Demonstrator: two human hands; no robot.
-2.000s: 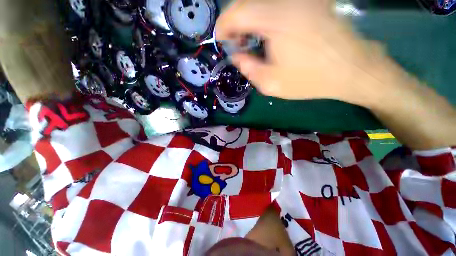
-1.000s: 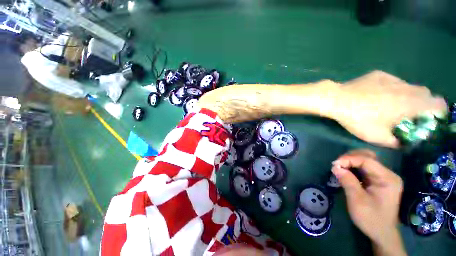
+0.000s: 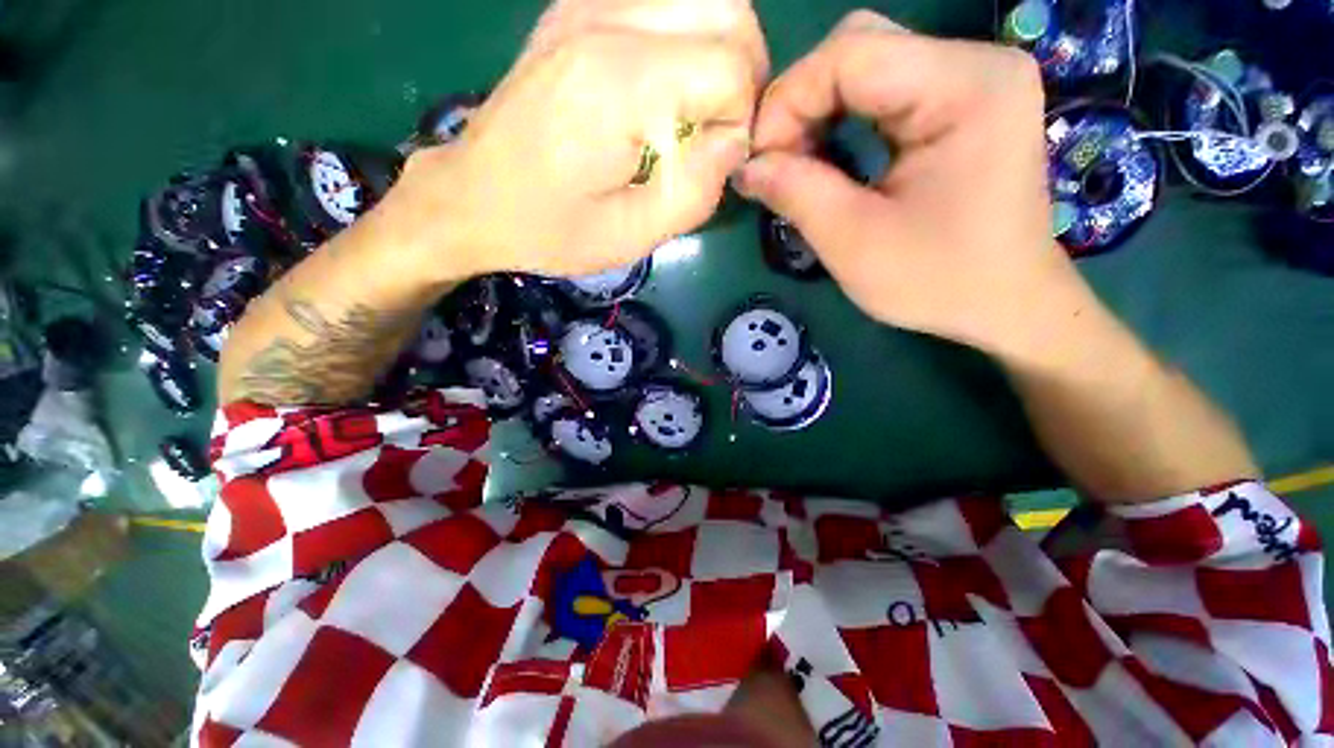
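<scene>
My left hand [image 3: 629, 139], top centre, is closed around a mostly hidden part; small yellowish digits like a circuit board's display show between its fingers. My right hand [image 3: 922, 190] is just right of it, thumb and forefinger pinched together at my left fingertips. Anything in that pinch is too small to tell. A dark round part [image 3: 790, 244] lies partly hidden below my right fingers. Two white-faced round parts, one [image 3: 761, 344] overlapping the other [image 3: 790, 395], lie below the hands on the green surface.
More white-faced parts [image 3: 597, 355] with thin red wires lie below my left forearm, and a dark heap [image 3: 198, 278] spreads to the left. Circuit boards [image 3: 1100, 178] with white leads [image 3: 1170, 135] are at upper right. A yellow line [image 3: 1042, 517] shows near the checked clothing.
The view has swung back from the left. My left hand has come from the boards at right to meet my right hand. The green shiny item in it is now mostly hidden.
</scene>
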